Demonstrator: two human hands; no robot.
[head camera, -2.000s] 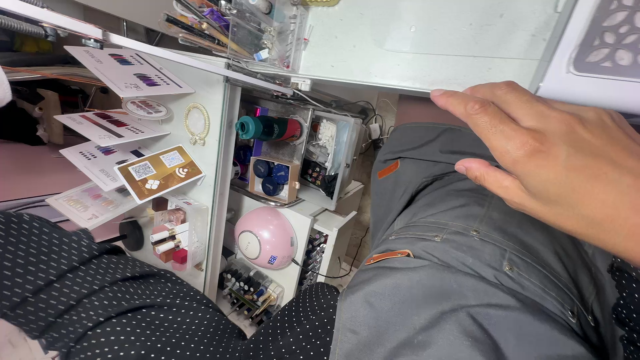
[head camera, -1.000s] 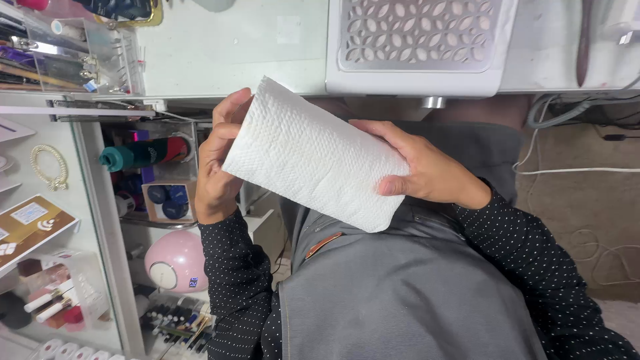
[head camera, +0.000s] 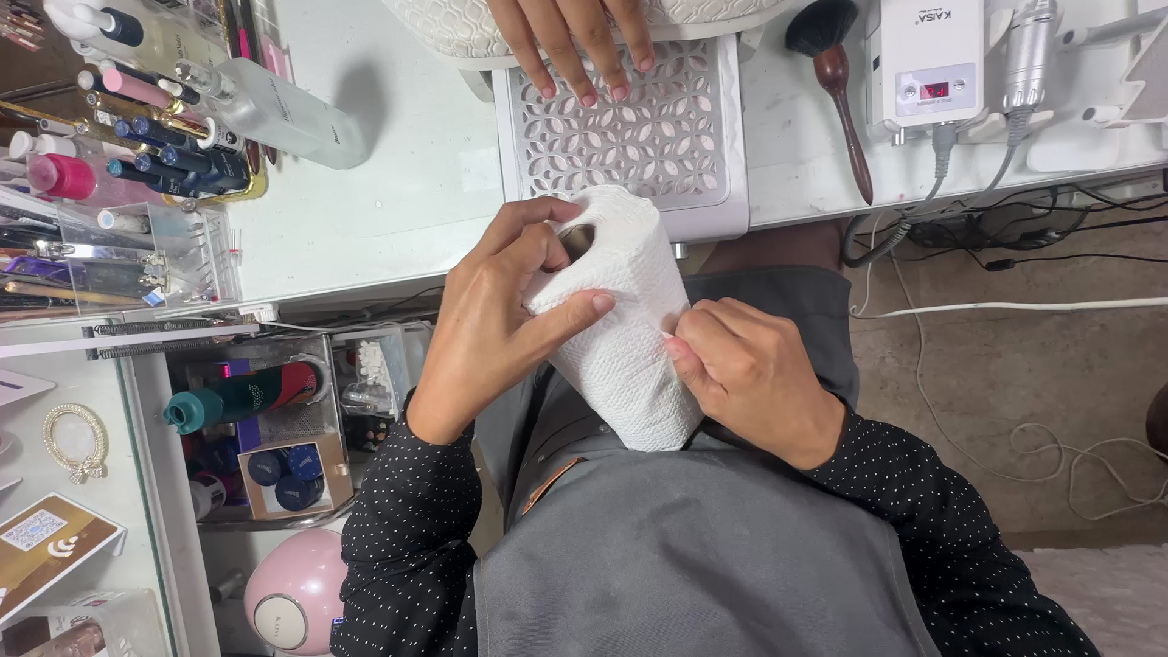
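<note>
A roll of white paper towels (head camera: 630, 319) is tilted above my lap, its cardboard core showing at the upper end. My left hand (head camera: 520, 301) grips that upper end, with fingers at the core's opening and the thumb on the paper. On the roll's right side my right hand (head camera: 744, 379) pinches the paper between thumb and fingers. Just beyond the roll stands a white nail dust collector with a patterned metal grille (head camera: 630, 128). Another person's hand (head camera: 584, 41) rests over the far part of the grille, apart from mine.
A dark brush with a wooden handle (head camera: 835, 87) and a nail drill control box (head camera: 926, 68) lie to the right. At the left are a clear bottle (head camera: 283, 109), nail polish bottles and an acrylic organizer (head camera: 109, 265). Below the desk, open shelving holds a teal bottle (head camera: 228, 397) and a pink device (head camera: 297, 589).
My left hand has shifted to the core end of the roll, and my right hand now pinches its side. The roll is more upright. The view has moved, bringing another person's hand into sight.
</note>
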